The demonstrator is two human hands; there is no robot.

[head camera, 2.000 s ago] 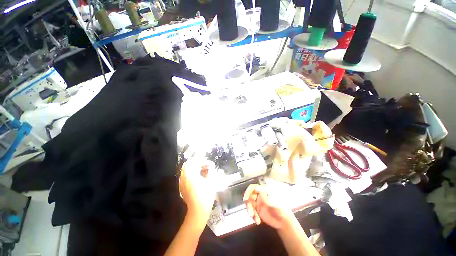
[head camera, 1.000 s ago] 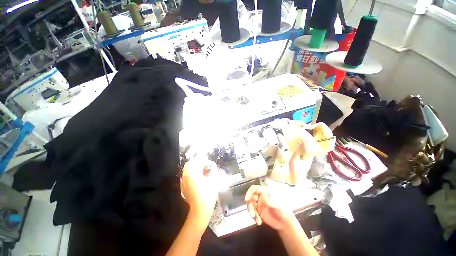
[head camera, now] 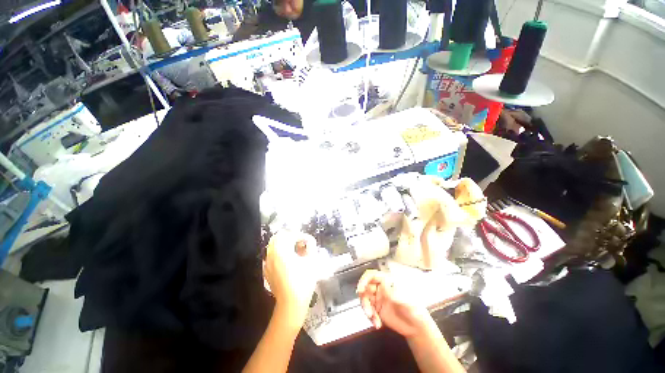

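The white overlock machine (head camera: 379, 149) stands in front of me under strong lamp glare. My left hand (head camera: 292, 264) is at the left front of the machine, by the dark needle area (head camera: 321, 222); glare hides its fingertips and whether they pinch anything. My right hand (head camera: 388, 300) is in front of the machine with fingers curled, beside the dark opening (head camera: 341, 288) of the front plate; no object shows in it, but its fingertips are partly hidden. A large black fabric heap (head camera: 175, 211) lies left of the machine.
A cream cloth (head camera: 432, 218) is bunched against the machine's right side. Red-handled scissors (head camera: 509, 237) and an orange-yellow stick (head camera: 548, 216) lie right of it. More black fabric (head camera: 565, 324) is at lower right. Thread cones (head camera: 526, 58) stand behind. A person (head camera: 288, 10) shows at the top.
A person's head has come into view behind the machines at the top. Both my hands stay almost where they were.
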